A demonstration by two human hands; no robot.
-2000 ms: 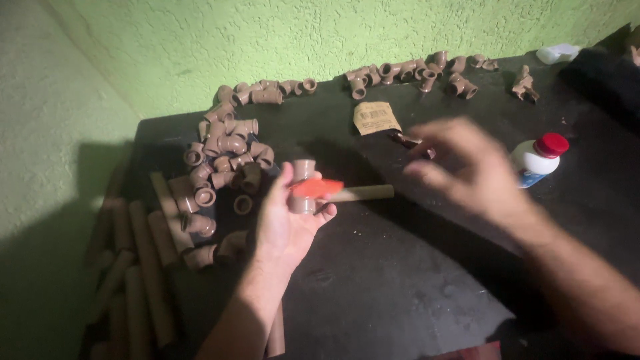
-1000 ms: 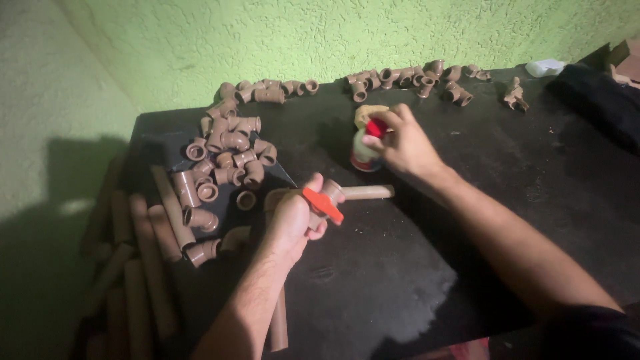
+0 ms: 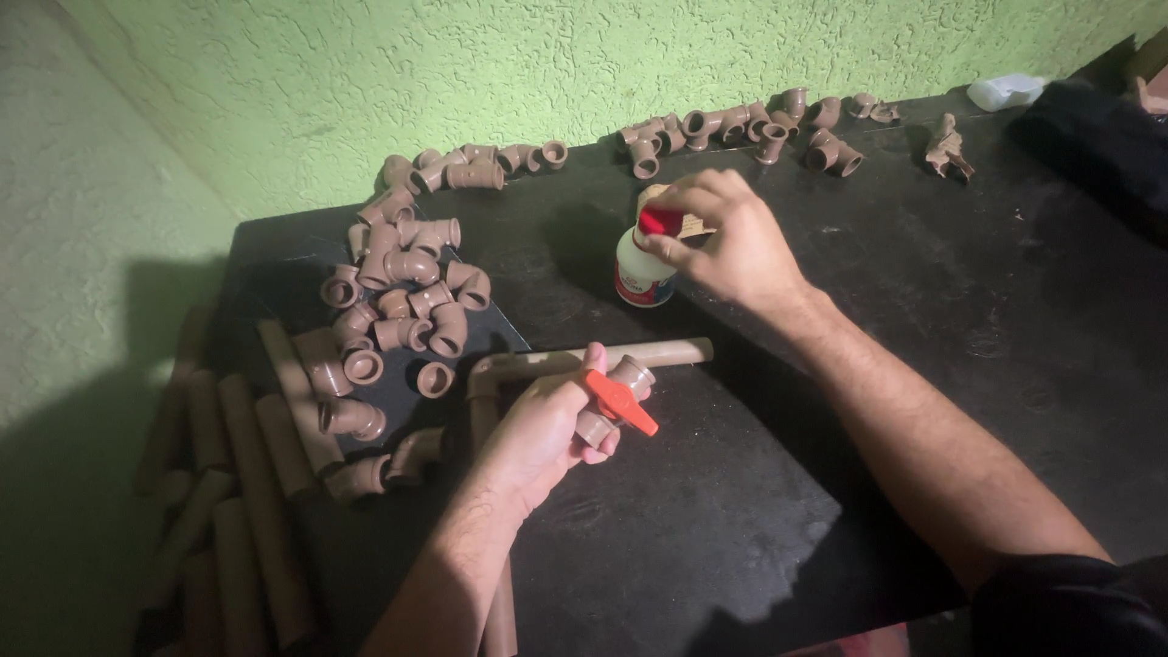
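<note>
My left hand [image 3: 557,415] is closed around a brown plastic ball valve [image 3: 598,427] with an orange handle [image 3: 622,401] facing up. Behind and under that hand lies a brown pipe assembly [image 3: 662,352], two pipes joined by an elbow [image 3: 484,374]. My right hand [image 3: 725,237] grips the red cap [image 3: 659,220] of a white plastic bottle [image 3: 644,274] from above. The bottle stands upright on the black table, and its label bears writing. Whether the cap is loose from the bottle, I cannot tell. A piece of tan paper or cardboard [image 3: 697,224] is partly hidden behind the cap and fingers.
Many brown pipe fittings [image 3: 411,266] lie in a pile at left, and more [image 3: 730,123] line the green wall. Cut pipes [image 3: 265,511] lie at lower left. Crumpled paper [image 3: 949,146], a translucent container [image 3: 1006,92] and dark cloth [image 3: 1095,151] are at the far right.
Two seconds ago the bottle stood at the right, apart from my right hand; it now stands near the tan paper with that hand on its cap. My left hand still holds the valve, turned differently.
</note>
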